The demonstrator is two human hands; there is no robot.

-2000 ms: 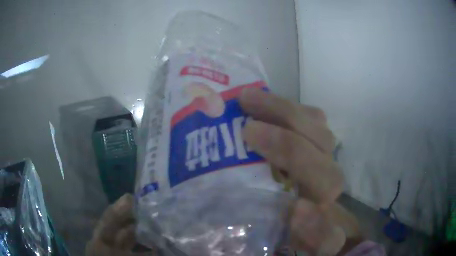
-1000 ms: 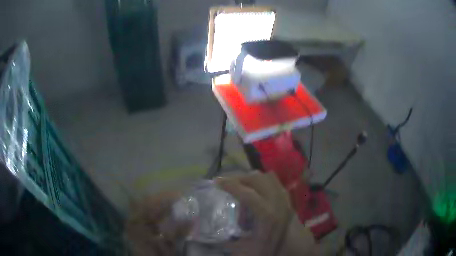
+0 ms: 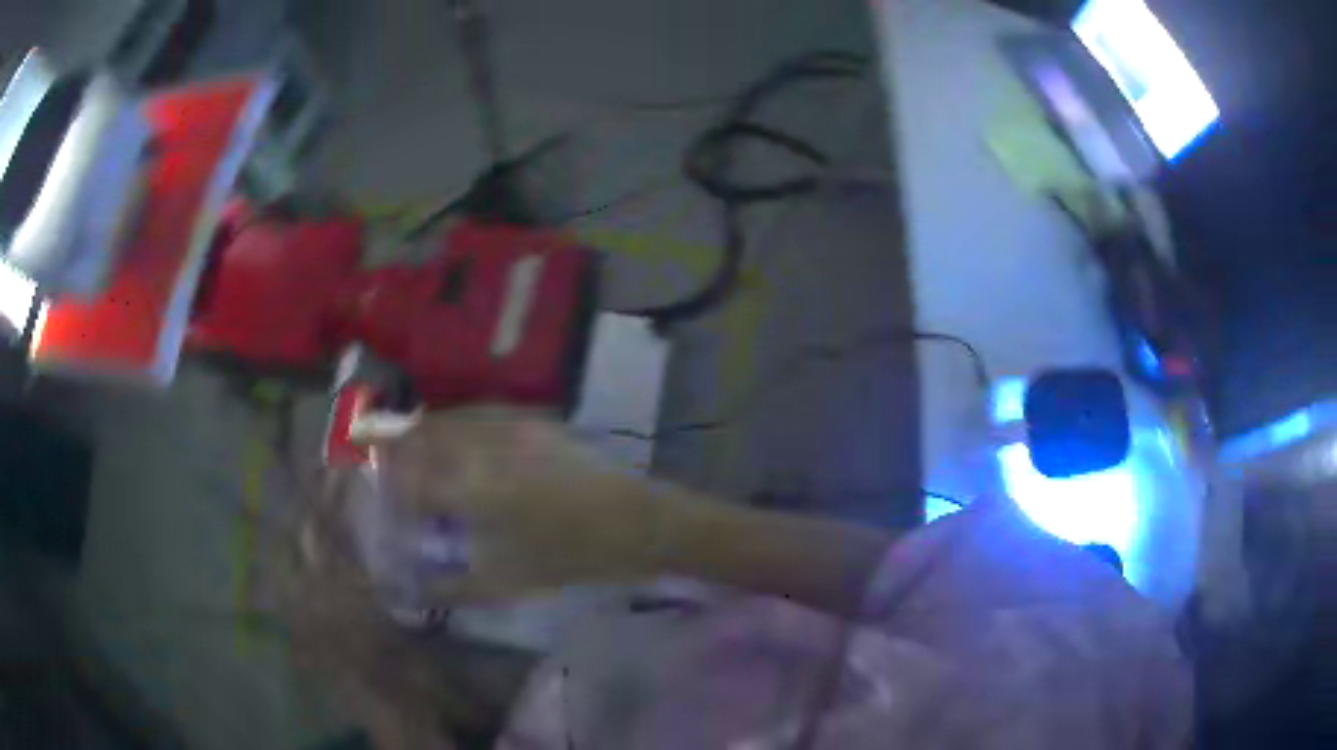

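Note:
A drink bottle (image 3: 349,425), blurred, shows as a patch of red and white label at the lower left of centre. My right hand (image 3: 513,506) is closed around it, with the forearm running right to a pale pink sleeve. My left hand (image 3: 345,630) is a brown blur below and left of the bottle; its fingers and any contact are unclear. Much of the bottle is hidden by the right hand and blur.
A red robot arm (image 3: 477,315) lies just beyond my hands, its red platform (image 3: 176,220) bearing a white unit (image 3: 88,205). Black cables (image 3: 733,176) loop on the floor. On the right, a white table (image 3: 953,176) holds a glaring black-topped unit (image 3: 1078,422).
The view has swung right and down, bringing in the table and moving the robot arm to the left. The bottle, large and close at first, is now lower and partly covered by my right hand.

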